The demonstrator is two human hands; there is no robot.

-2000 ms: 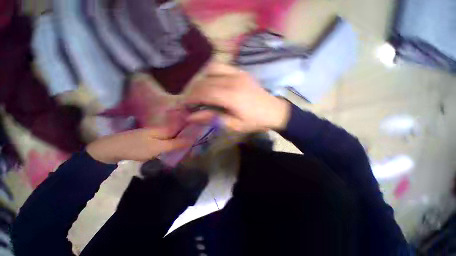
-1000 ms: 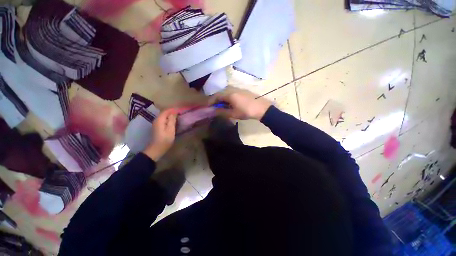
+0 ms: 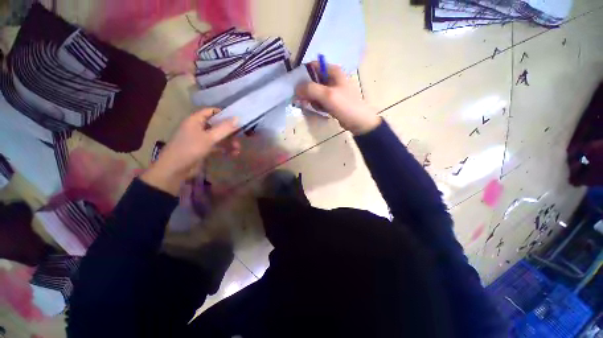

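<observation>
My left hand (image 3: 201, 138) grips the left end of a long pale stack of cut pieces (image 3: 261, 101) with dark edges. My right hand (image 3: 327, 92) is at the stack's right end, fingers on it, and also holds a marking pen (image 3: 322, 68) with its blue end up. The stack is held just in front of a fanned pile of small cut parts (image 3: 244, 58) with striped edges on the floor. Part of that pile is hidden behind the held stack.
A maroon backing piece (image 3: 139, 99) bears striped stacks (image 3: 63, 82) at the left. A large pale panel (image 3: 340, 36) and another stack (image 3: 489, 14) lie at the top. Pink scraps (image 3: 492, 192) and dark trimmings lie on the tiles. Blue crates (image 3: 542, 300) stand bottom right.
The pinkish bundle is out of my hands; a blurred one lies below my left hand. Both hands have moved up to the fanned pile and now hold a long pale stack.
</observation>
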